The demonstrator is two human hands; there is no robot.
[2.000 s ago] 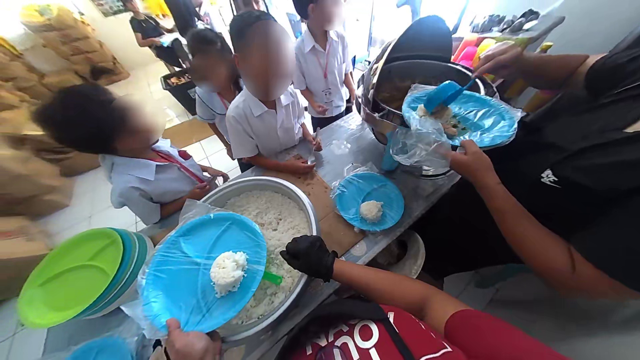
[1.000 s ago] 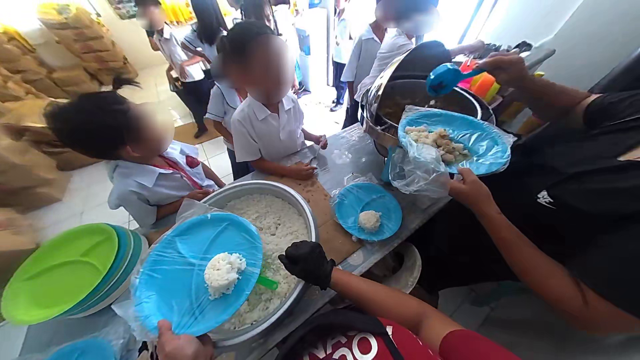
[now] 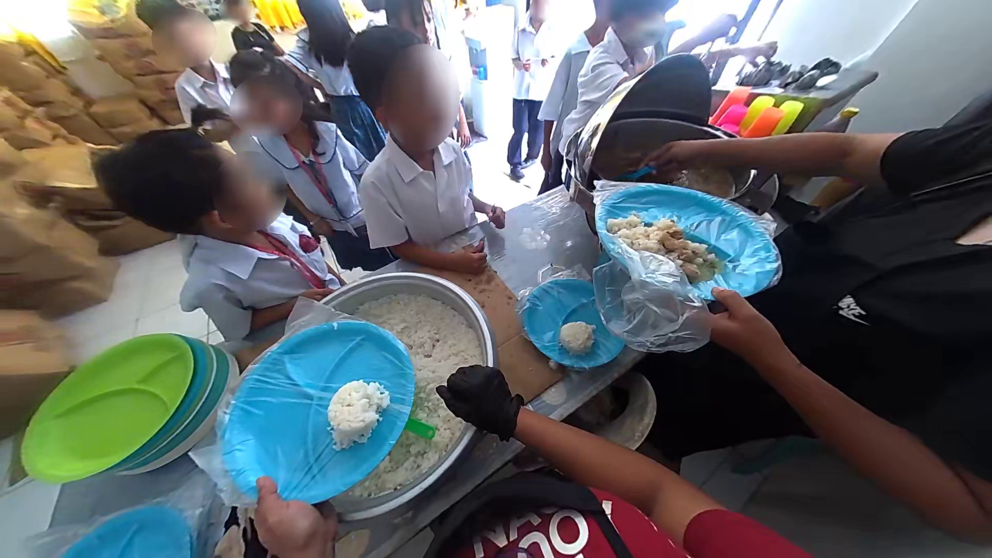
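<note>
My bare left hand (image 3: 294, 521) grips the lower rim of a blue divided plate (image 3: 287, 395) covered in clear plastic. A mound of white rice (image 3: 357, 414) sits on the plate's right part. The plate is tilted over the left side of a large metal basin (image 3: 484, 329) of cooked rice (image 3: 422, 329). My right hand (image 3: 482, 399), in a black glove, is curled closed at the basin's right rim, with nothing visible in it. Close to its left, a green handle (image 3: 420, 428) lies over the rice. A smaller blue plate (image 3: 570, 298) with a rice ball (image 3: 576, 338) rests on the table.
Green and blue plates (image 3: 112, 403) are stacked at left, with another wrapped blue plate (image 3: 132, 535) below. At right a co-worker holds a plastic-covered blue plate (image 3: 736, 225) of food beside a large pot (image 3: 674, 132). Several children stand across the metal table (image 3: 535, 232).
The co-worker's blue ladle has moved from over the wrapped plate, where it was two seconds ago, into the pot. Children across the table have shifted. My hands have stayed much the same.
</note>
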